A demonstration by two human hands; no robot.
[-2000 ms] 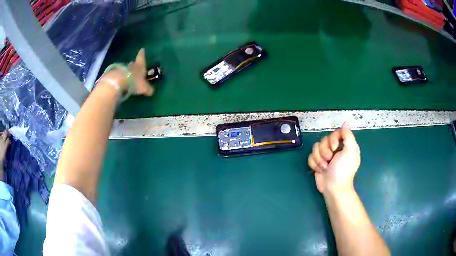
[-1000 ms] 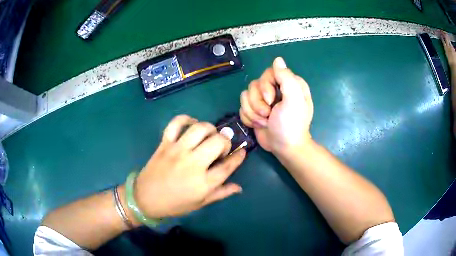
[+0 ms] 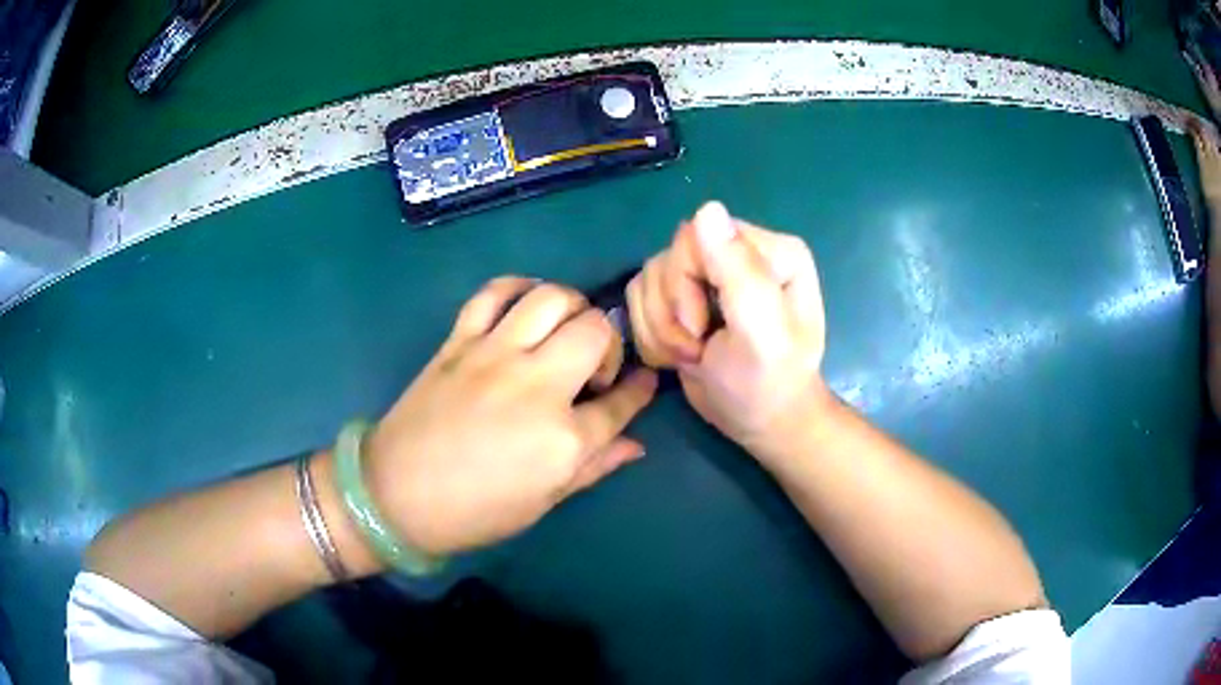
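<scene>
A black phone housing [image 3: 613,292] lies on the green bench, mostly hidden under my two hands. Only small dark parts of it show between the fingers. My left hand [image 3: 502,415], with a pale green bangle and a thin silver bracelet on the wrist, holds it from the left. My right hand [image 3: 734,321] is a closed fist at its right end, thumb up, touching or nearly touching my left fingers. A small dark bit shows inside the right fist, probably the hand tool. Its tip is hidden.
Another opened phone [image 3: 576,145] with silver disc and yellow strip lies against the whitish metal rail [image 3: 803,74]. A slim dark bar [image 3: 1169,198] lies at far right, beside another person's arm [image 3: 1209,167]. Phones lie on the belt at upper left [image 3: 172,51] and upper right [image 3: 1110,19].
Two seconds ago my left hand reached over the belt; it came back with a phone. Since one second ago my right fist has moved over the disc end, hiding it.
</scene>
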